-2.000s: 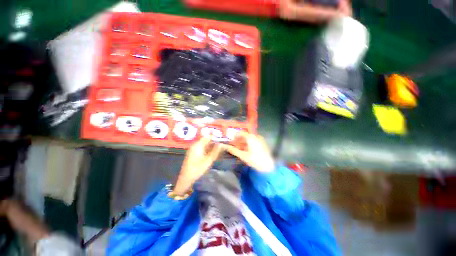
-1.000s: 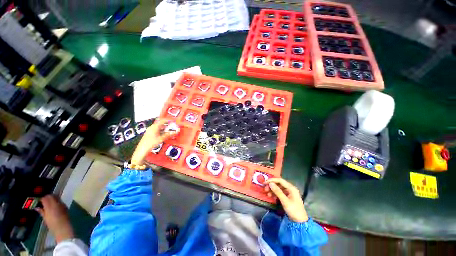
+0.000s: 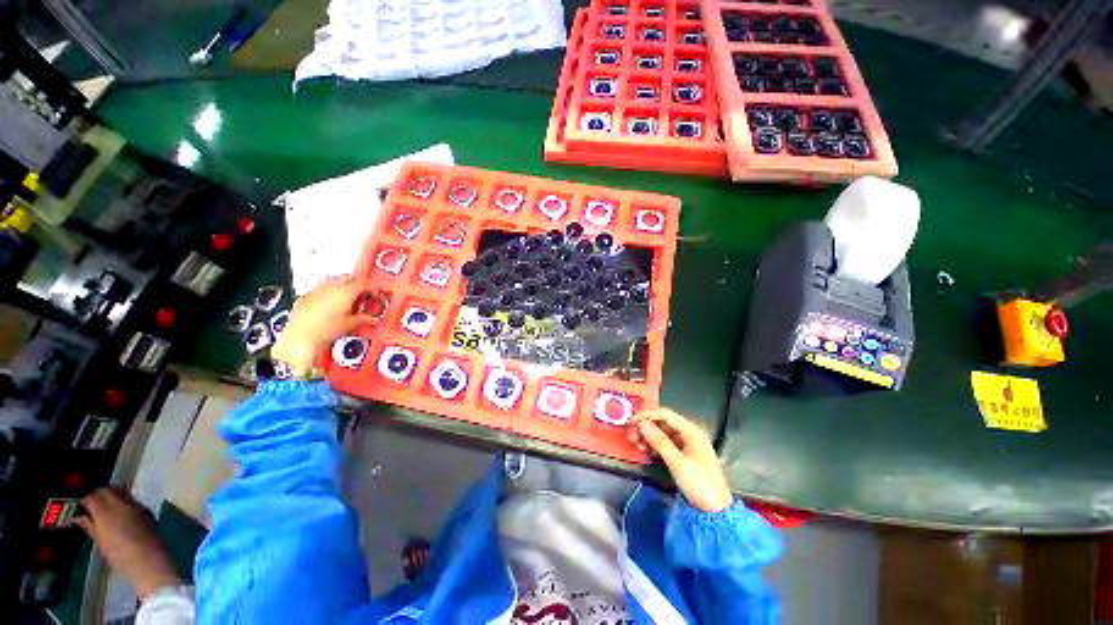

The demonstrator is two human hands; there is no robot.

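Observation:
A red-orange parts tray (image 3: 668, 293) lies in front of me, silver watch cases in its outer pockets. Front-row cases such as this one (image 3: 448, 379) have dark centres; the two at front right show red through the hole. Loose black discs (image 3: 537, 281) lie on a dark printed bag in the central recess. My left hand (image 3: 320, 320) is at the tray's left edge, fingertips over a pocket; what they hold is hidden. My right hand (image 3: 684, 454) has its fingertips at the front right corner, beside the last case; its grip is unclear.
Loose silver units (image 3: 259, 327) and a white paper (image 3: 320, 232) lie left of the tray. Stacked trays (image 3: 799, 76) and a white packing sheet (image 3: 427, 37) are behind. A tape dispenser (image 3: 836, 305) and emergency stop box (image 3: 1029, 332) stand right. Another person's hand (image 3: 122, 537) is at far left.
My left hand has moved from an inner pocket to the tray's left edge. The formerly bare inner pocket now holds a dark-centred case. My right hand stays at the front right corner. The view has shifted.

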